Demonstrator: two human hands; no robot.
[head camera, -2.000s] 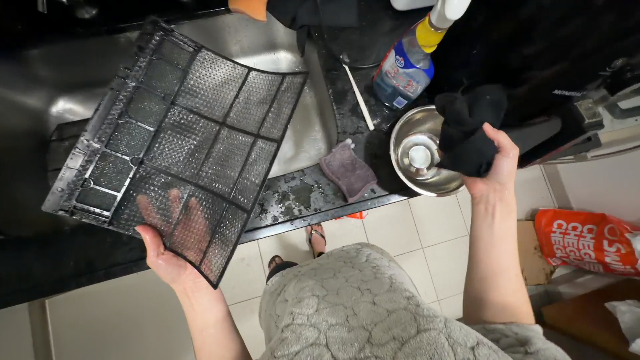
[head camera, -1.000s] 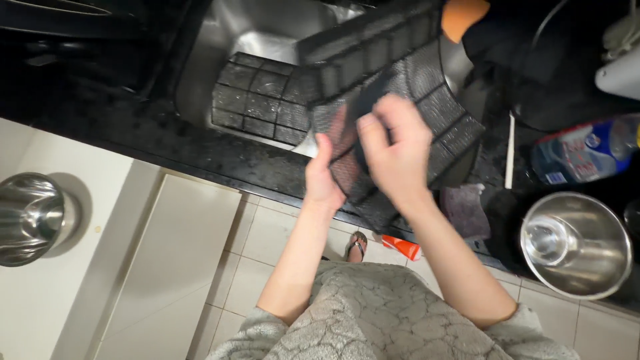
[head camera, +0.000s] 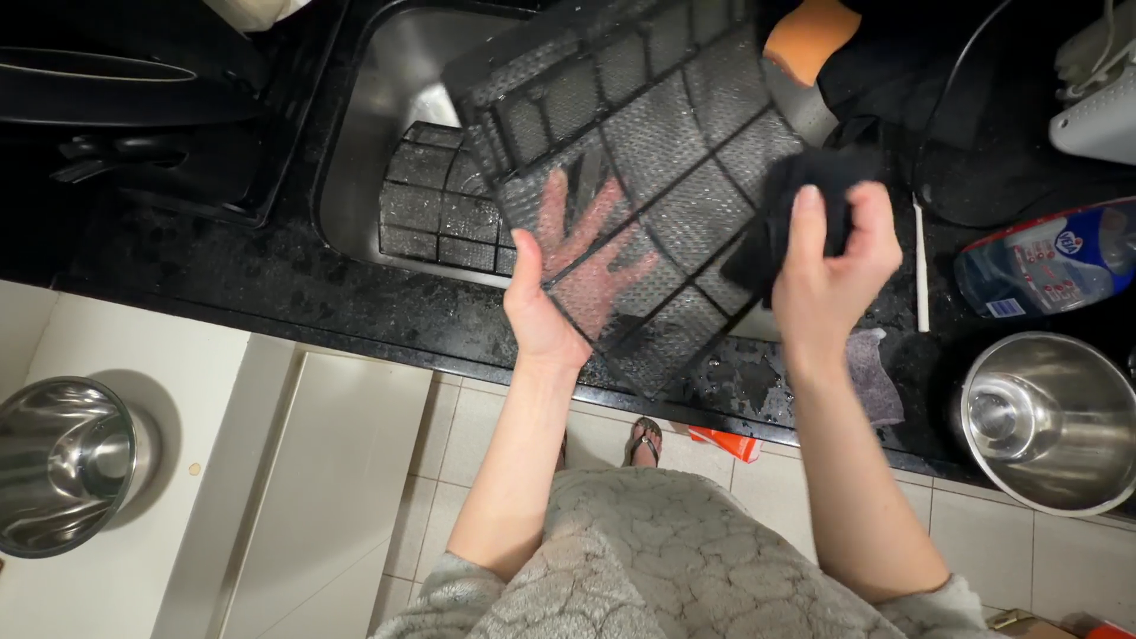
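My left hand (head camera: 568, 275) holds a black-framed mesh filter panel (head camera: 683, 169) by its lower left edge, thumb on the near side and fingers spread behind, seen through the mesh. The panel is tilted over the sink and wet in places. In my right hand (head camera: 839, 266) is a black cloth (head camera: 821, 200), gripped between thumb and fingers at the panel's right edge; whether it touches the mesh is hard to tell. Another mesh panel (head camera: 439, 209), curved and wet, lies in the steel sink (head camera: 355, 169).
An orange sponge (head camera: 812, 40) sits behind the sink. To the right are a white stick (head camera: 921, 266), a blue cleaner bottle (head camera: 1047, 257), a grey-purple cloth (head camera: 874, 377) and a steel bowl (head camera: 1056, 426). Another steel bowl (head camera: 62, 466) stands on a white surface at left. Black counter edge (head camera: 426, 351) runs below.
My right hand has brought the black cloth from beside the right bowl to the panel, crossed over its middle, and is now at its right edge. The view has shifted left.
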